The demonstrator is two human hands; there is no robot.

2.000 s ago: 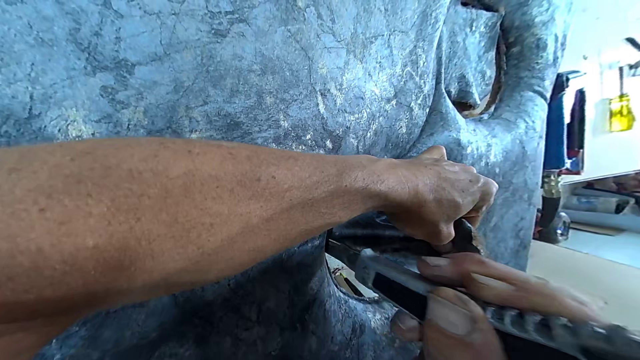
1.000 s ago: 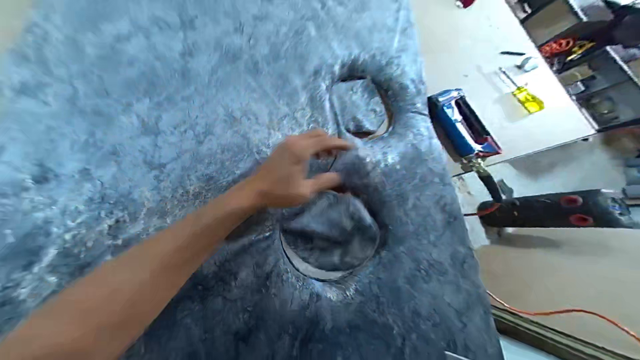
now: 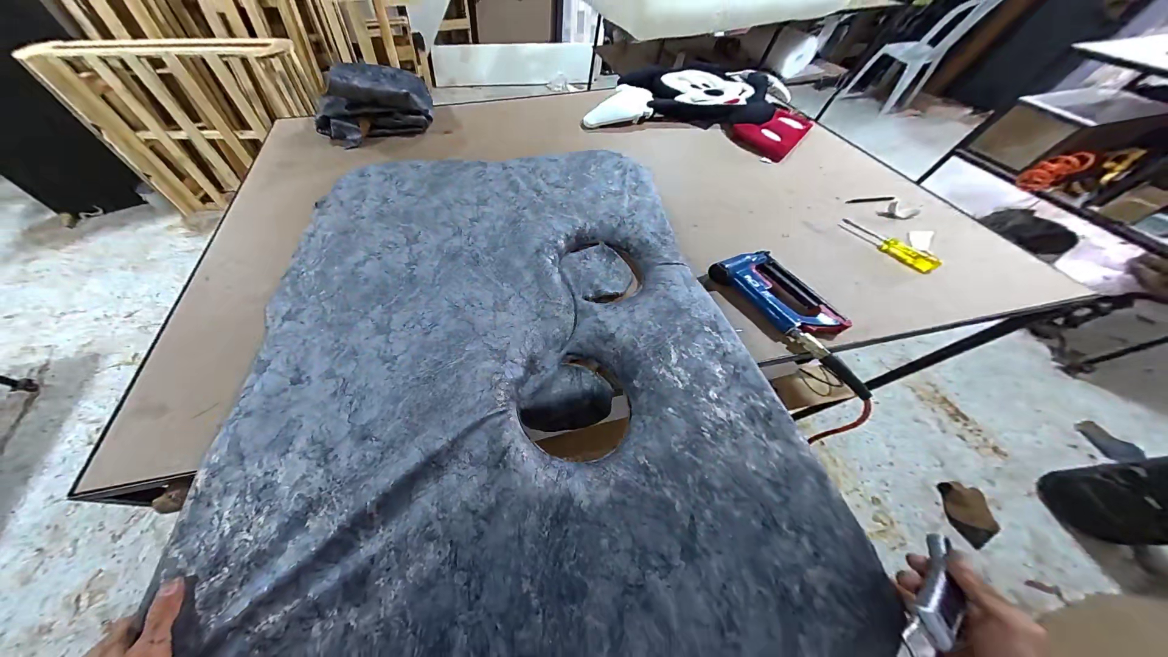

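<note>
A large panel covered in mottled blue-grey upholstery fabric [image 3: 411,301] lies on the table and reaches past its near edge. It has two round openings; through the nearer opening [image 3: 584,443] brown board shows, and a fabric flap [image 3: 598,271] partly fills the farther one. Creases run from the nearer opening to the lower left corner. My left hand [image 3: 151,630] grips that corner, thumb on top. My right hand [image 3: 976,607] is at the near right edge, closed around a grey metal tool [image 3: 940,593], likely a utility knife, its fingers close to the fabric.
A blue pneumatic staple gun [image 3: 771,292] with a red hose lies right of the panel. Beyond it on the table [image 3: 730,196] are a yellow-handled screwdriver [image 3: 899,249], a plush-like cartoon figure [image 3: 707,96] and folded dark fabric [image 3: 374,96]. Wooden frames [image 3: 173,109] stand at the back left.
My left hand has left the area of the openings and now holds the lower left corner. The fabric that covered the nearer opening no longer fills it. The view has pulled back widely.
</note>
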